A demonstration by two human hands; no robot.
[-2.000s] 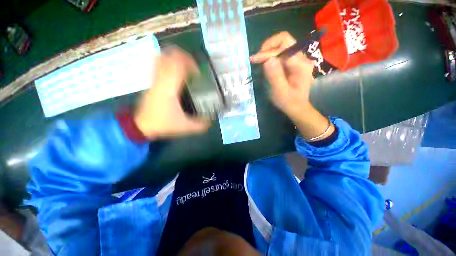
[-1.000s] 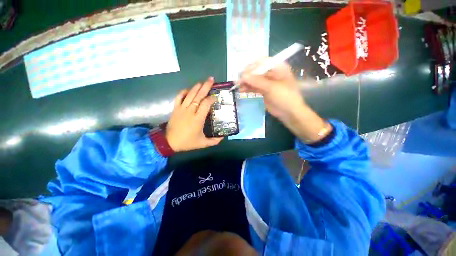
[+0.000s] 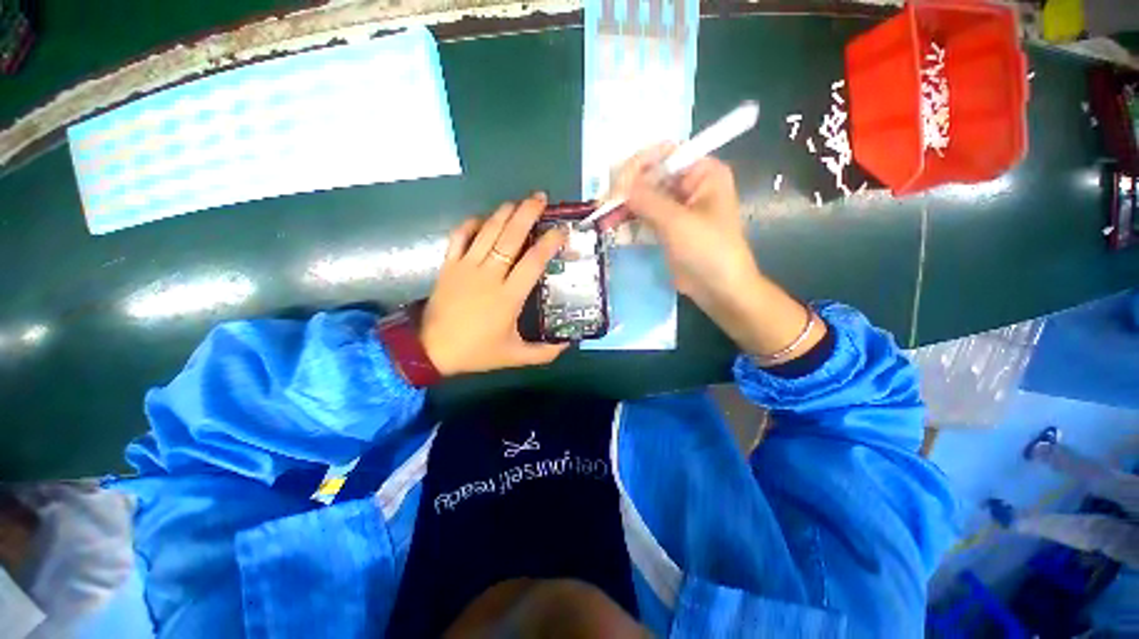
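An open phone assembly [image 3: 576, 287] with a dark red frame and a silver and green board lies upright on the bench, partly over the narrow sticker sheet. My left hand [image 3: 490, 293] grips it from its left side, fingers over its upper left part. My right hand [image 3: 693, 231] holds white tweezers [image 3: 710, 140], their tip at the top of the phone's board. The narrow pale blue sticker sheet [image 3: 640, 106] runs beside and behind the phone, with grey patches at its far end. Whether the tip holds a small piece, I cannot tell.
A wider sticker sheet [image 3: 265, 129] lies crosswise at left. A red parts bin [image 3: 878, 112] holds white bits, with more white bits [image 3: 831, 144] scattered beside it. Phone units [image 3: 1120, 206] are at the far right edge. A clear blister tray [image 3: 983, 371] is at lower right.
Two seconds ago my left hand held the phone raised and my right hand was near the bin. Since then both came together at the phone. Over the last second they have barely moved.
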